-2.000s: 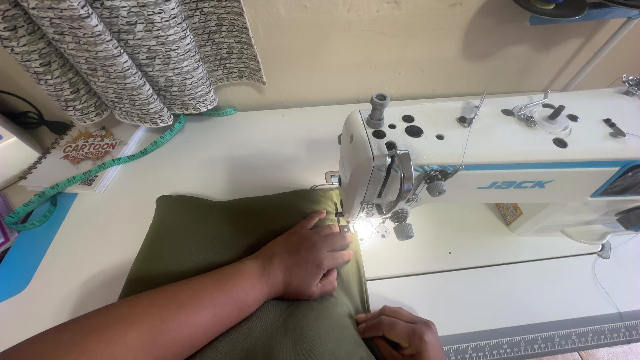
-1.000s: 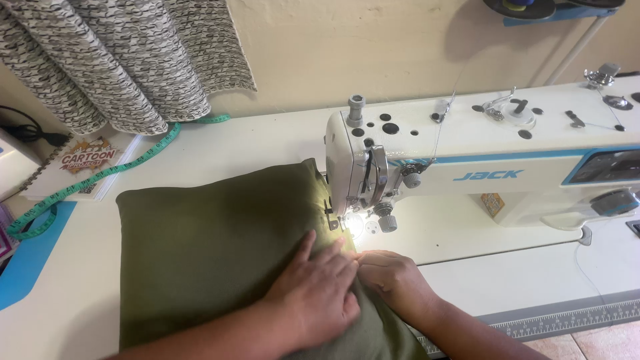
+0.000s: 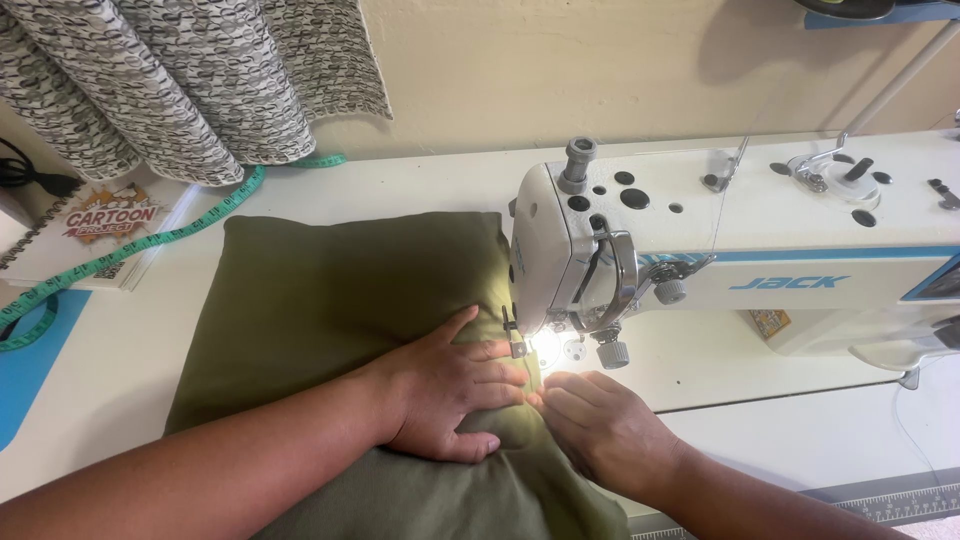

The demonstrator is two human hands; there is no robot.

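Observation:
Olive-green fabric, looking padded like a cushion, lies on the white table with its right edge at the needle area of a Jack sewing machine. My left hand rests flat on the fabric with fingers spread, its fingertips near the presser foot. My right hand pinches the fabric's right edge just in front of the needle area, close to my left fingertips. The machine's lamp glows brightly there, and the glare and machine head hide the needle.
A green tape measure crosses a spiral notebook at the left. Patterned grey fabric hangs behind them. A ruler runs along the front edge at right. Thread passes through guides on top of the machine.
The fabric has moved away from me along the machine since the first frame. My right hand has come up from the near edge to beside my left fingertips.

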